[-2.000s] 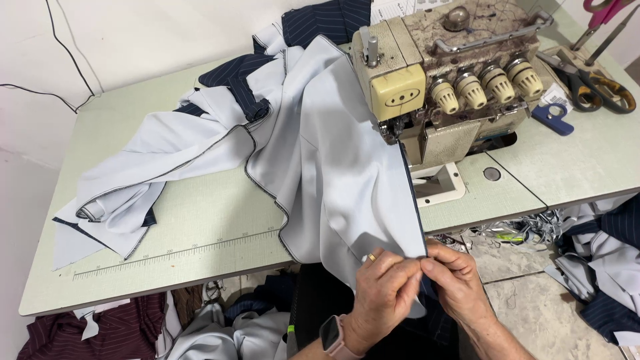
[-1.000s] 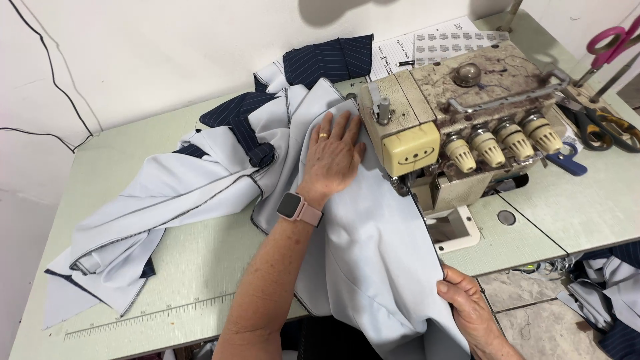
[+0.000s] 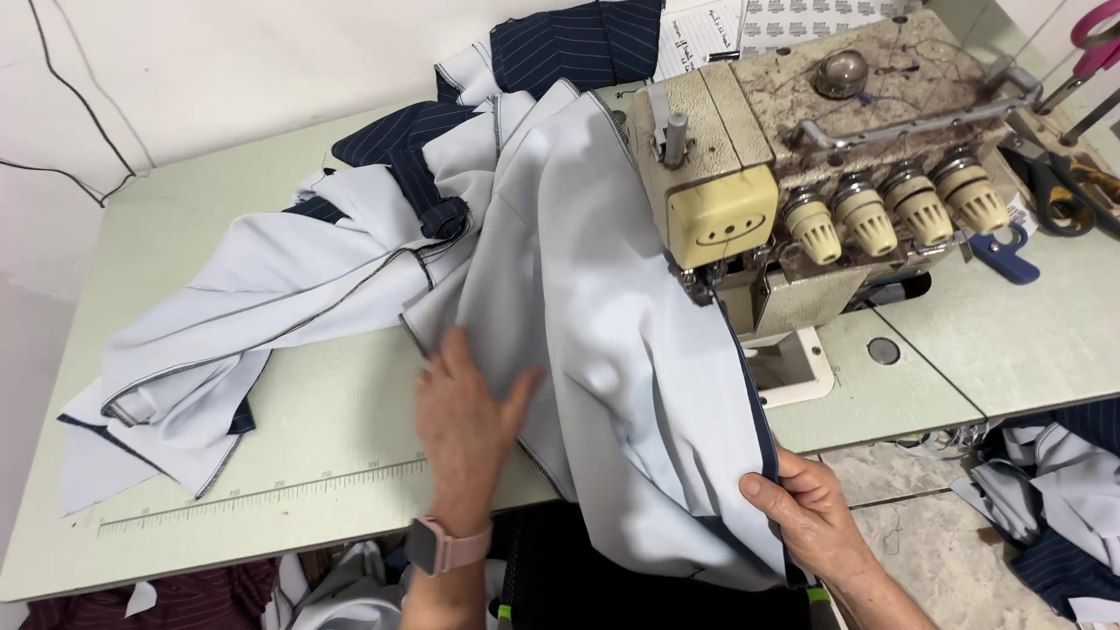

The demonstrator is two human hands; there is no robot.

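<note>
A light grey fabric garment piece with dark overlocked edges lies over the table, its right edge running under the presser foot of an overlock sewing machine. Between thumb and fingers my right hand pinches that dark-edged side, below the machine. My left hand, slightly blurred, is spread with fingers apart at the left part of the fabric; whether it touches the cloth I cannot tell. A smartwatch with a pink band is on the left wrist. More grey fabric with navy pinstriped parts is bunched to the left.
Scissors, a blue-handled tool and pink-handled scissors are right of the machine. Papers with writing lie behind it. A printed ruler scale runs near the table's front edge. Fabric piles lie below at right and lower left.
My left hand has moved from the upper fabric beside the machine down and leftward. My right hand still pinches the right edge. Two seconds ago both hands were together at that edge.
</note>
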